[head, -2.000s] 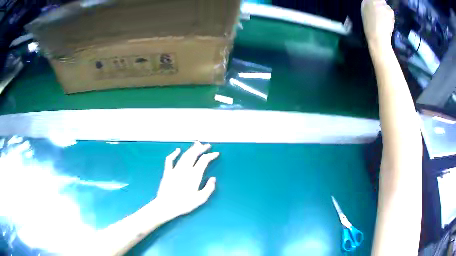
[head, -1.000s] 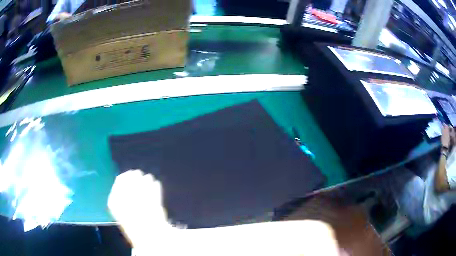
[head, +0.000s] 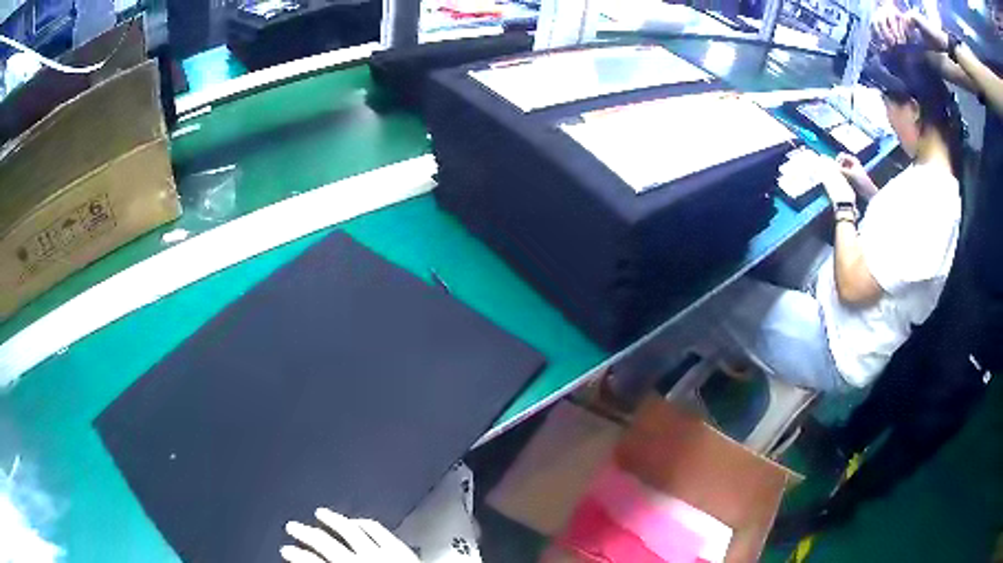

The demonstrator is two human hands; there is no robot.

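Note:
A matte black foam sheet (head: 330,374) lies flat and turned at an angle on the green bench mat. My left hand (head: 350,541) is at the bottom edge of the picture, partly cut off, over the sheet's near part. Its fingers are spread and it holds nothing that I can see. My right hand is out of the picture. A small dark tip, perhaps of the scissors (head: 440,283), shows past the sheet's far right edge; the rest is hidden.
A tall black foam stack (head: 528,220) stands at the right with two silver-white panels (head: 676,132) on top. An open carton (head: 704,473) with pink material is below the bench edge. Another carton (head: 88,220) stands at left. A seated person (head: 891,242) works at far right.
The view has swung right, bringing the stack, floor carton and seated person further in. The black sheet came onto the mat after the first frame. My left hand's fingers are now spread.

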